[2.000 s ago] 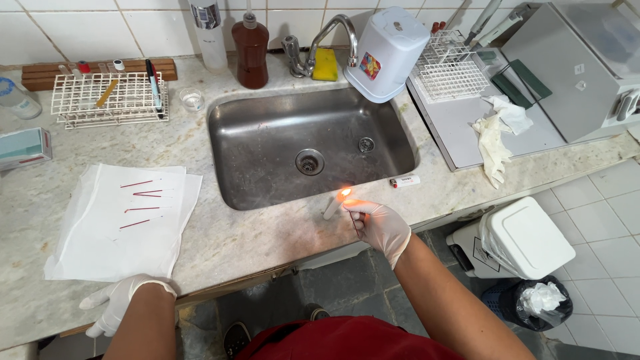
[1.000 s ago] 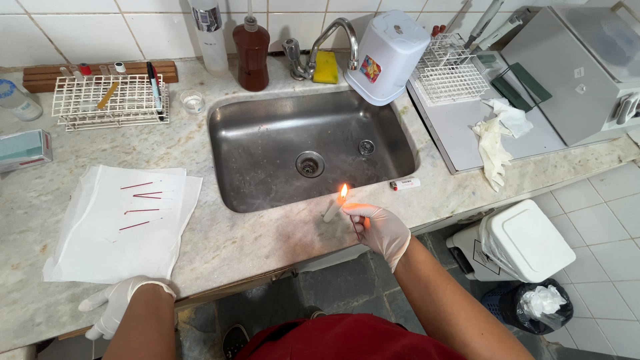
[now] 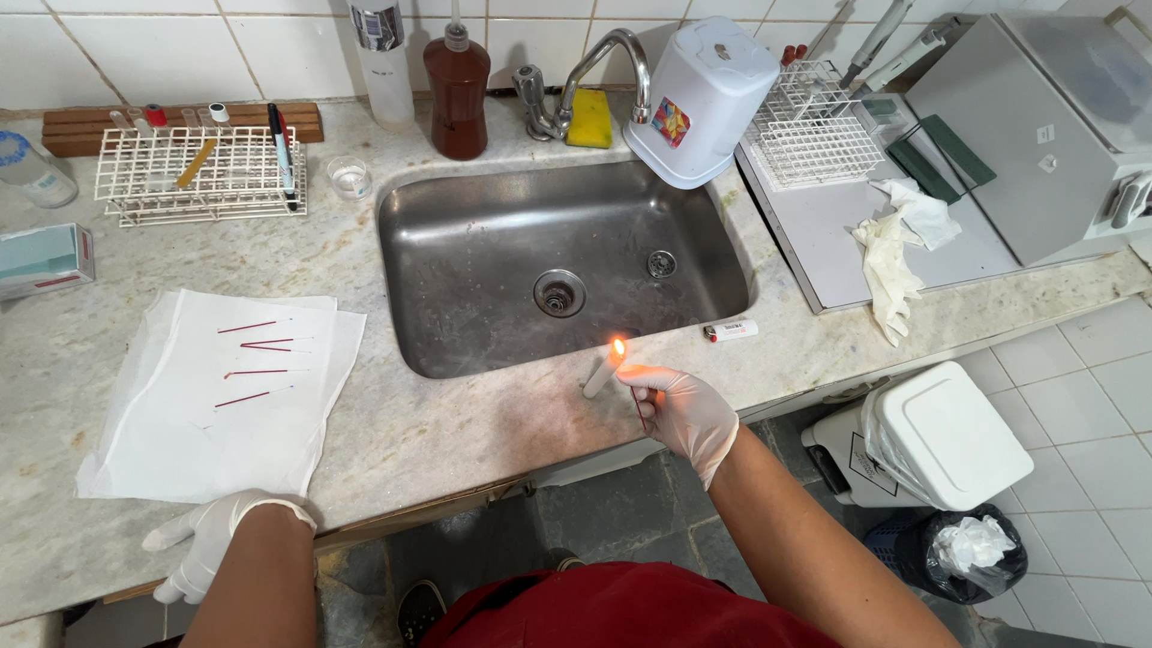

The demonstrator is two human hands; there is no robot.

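Observation:
My gloved right hand (image 3: 688, 414) pinches a thin red-filled capillary tube (image 3: 638, 408) beside a lit white candle (image 3: 601, 373). The candle stands on the marble counter at the sink's front edge, its flame just above my fingertips. Gloved too, my left hand (image 3: 216, 540) rests at the counter's front edge with its fingers apart, holding nothing, by the lower edge of white paper sheets (image 3: 180, 441). Several red-filled capillary tubes (image 3: 261, 371) lie on those sheets. To the right of the candle lies a white lighter (image 3: 732, 331).
Behind the candle is a steel sink (image 3: 486, 270). A white wire tube rack (image 3: 202, 171) and a small clear cup (image 3: 349, 177) stand at the back left. Used gloves (image 3: 886, 261) hang over a grey tray's edge at right. A pedal bin (image 3: 954, 436) stands on the floor.
The right hand has shifted slightly at the candle, and the flame now stands clear above the fingertips. The left hand has stayed in place.

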